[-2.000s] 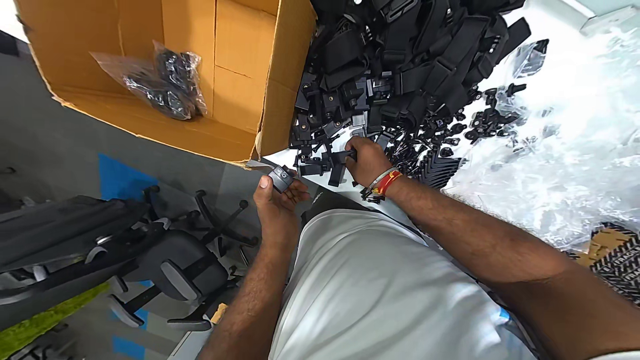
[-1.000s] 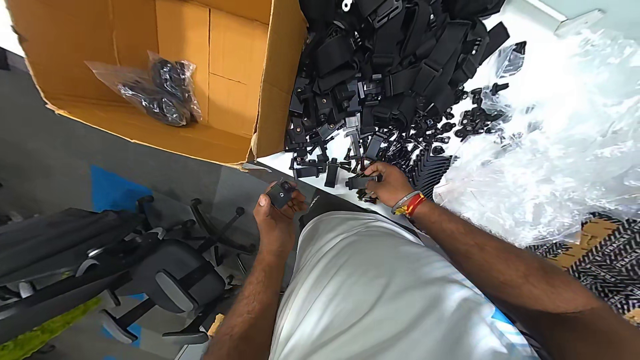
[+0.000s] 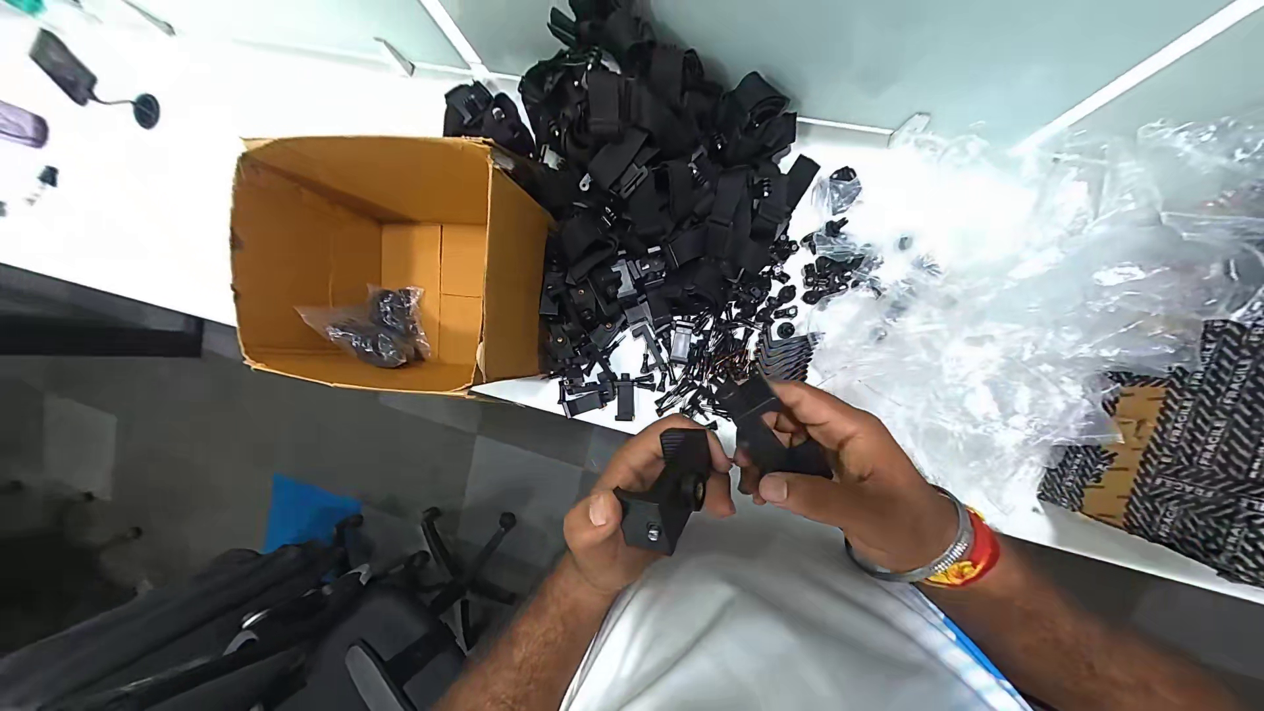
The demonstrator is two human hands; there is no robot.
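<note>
Near the front edge of the white table, my left hand [image 3: 627, 504] holds a black plastic clamp-like bracket [image 3: 671, 494] with a screw in its end. Beside it, my right hand [image 3: 854, 474] grips a black angular plastic part [image 3: 770, 430] between thumb and fingers. The two parts are close together but apart. Just beyond my hands lie loose black screws [image 3: 696, 370] and small black brackets [image 3: 624, 397]. A heap of black straps with buckles [image 3: 681, 188] rises behind them.
An open cardboard box [image 3: 518, 276] at the left holds a clear bag of black parts [image 3: 380, 331]. Crumpled clear plastic bags [image 3: 997, 316] cover the right side, near a patterned cardboard package [image 3: 1185, 444]. An office chair [image 3: 365, 632] stands below left. A glass partition [image 3: 948, 59] borders the back.
My right hand has lifted a black part from among the small pieces and brought it beside the part in my left hand. The view has shifted strongly.
</note>
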